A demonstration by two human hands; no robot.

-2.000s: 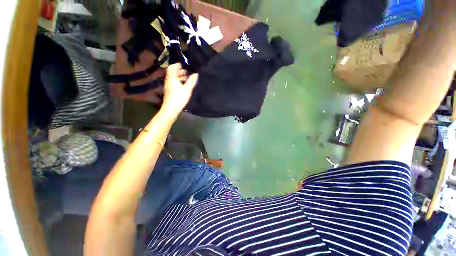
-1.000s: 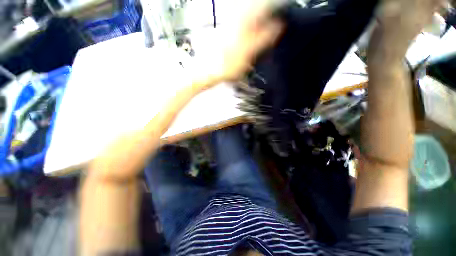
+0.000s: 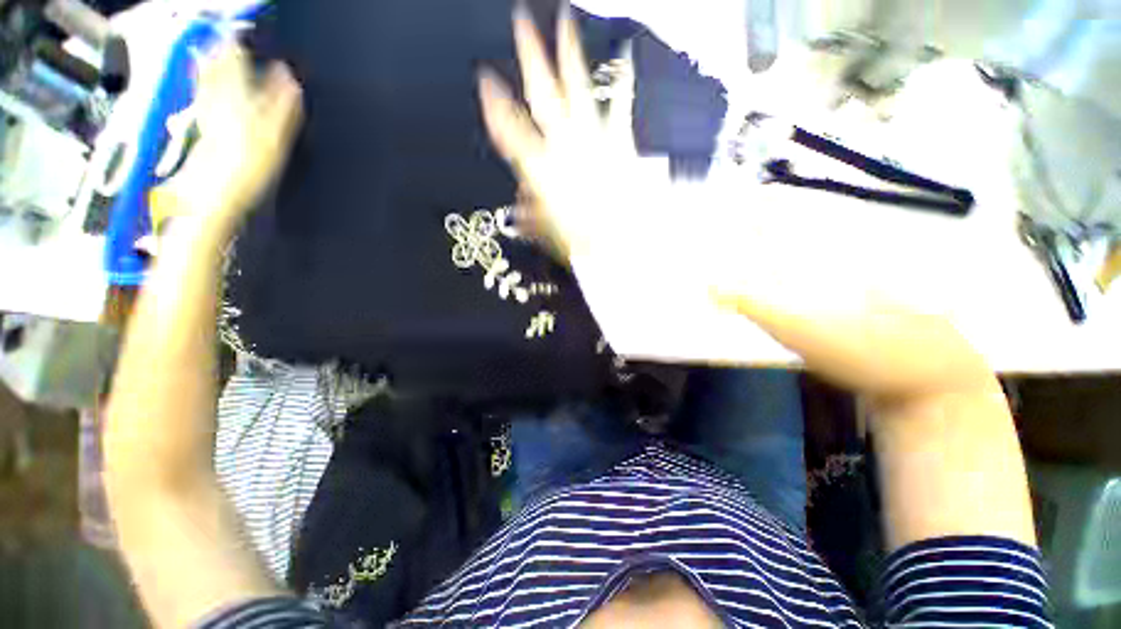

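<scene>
A large black cloth (image 3: 369,160) with cream floral embroidery lies over the white table (image 3: 688,332) and hangs past its front edge. My left hand (image 3: 240,123) is blurred at the cloth's left edge; whether it grips the cloth cannot be told. My right hand (image 3: 547,135) has its fingers spread over the right part of the cloth and holds nothing visible. Part of the right hand and wrist is washed out by glare. Narrow black strips (image 3: 879,178) lie in a V shape to the right.
A blue plastic basket (image 3: 154,160) is at the left behind my left hand. Small black snips (image 3: 1055,273) lie at the right. Grey machine parts (image 3: 861,55) are at the back right. Striped cloth (image 3: 273,430) and more black embroidered cloth (image 3: 369,504) hang below the table at left.
The view has turned from the floor and seat side to the table. The black cloth has moved left and now lies spread in front of me. The right hand has moved left with fingers spread.
</scene>
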